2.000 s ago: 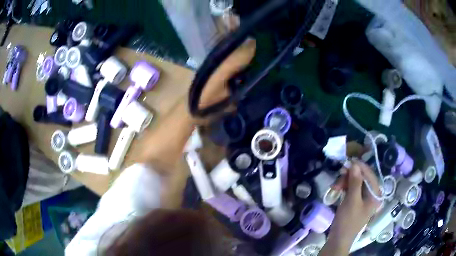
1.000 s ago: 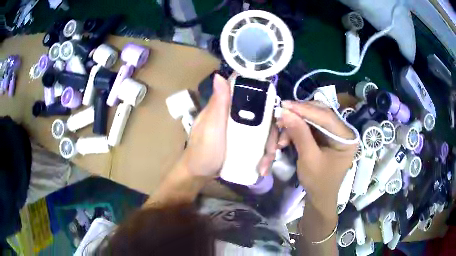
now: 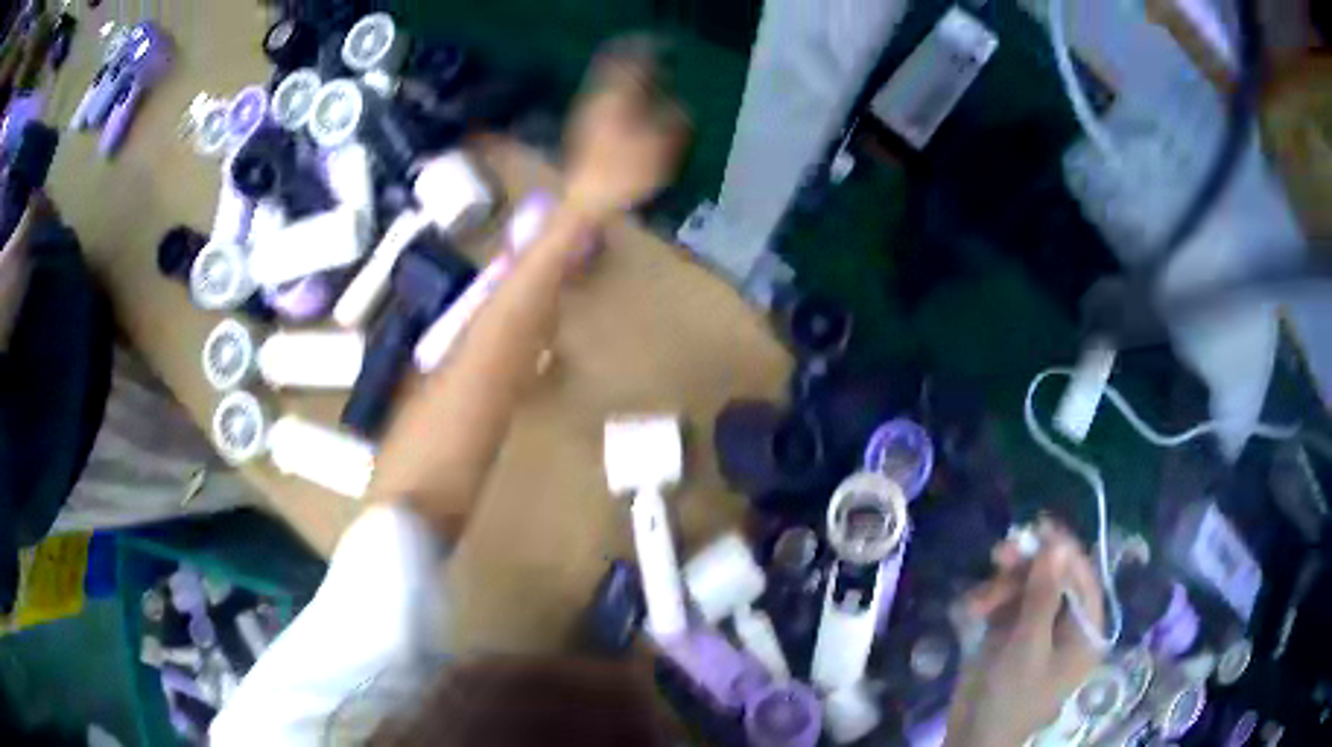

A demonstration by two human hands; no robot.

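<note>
My left hand [image 3: 625,139] is blurred, stretched out over the far edge of the brown board [image 3: 687,321]; I cannot tell whether it holds anything. My right hand [image 3: 1037,584] is low on the right, with a small white plug [image 3: 1027,542] at its fingertips and the white charging cable [image 3: 1088,470] looping beside it. In the pile between the hands lie a white handheld fan [image 3: 846,628] with its round head up, a purple fan [image 3: 716,664] and another white fan [image 3: 656,562].
White, black and purple fans [image 3: 314,358] lie piled on the board at left. Grey metal supports [image 3: 818,102] cross the dark green surface. A dark cable [image 3: 1234,132] hangs at upper right. A green crate [image 3: 139,562] of fans is at lower left. Another person's dark sleeve [image 3: 66,372] is at the left edge.
The white fan that my left hand held up at the plug is no longer held there. My left hand has moved up and left; my right hand has moved down and right with the plug.
</note>
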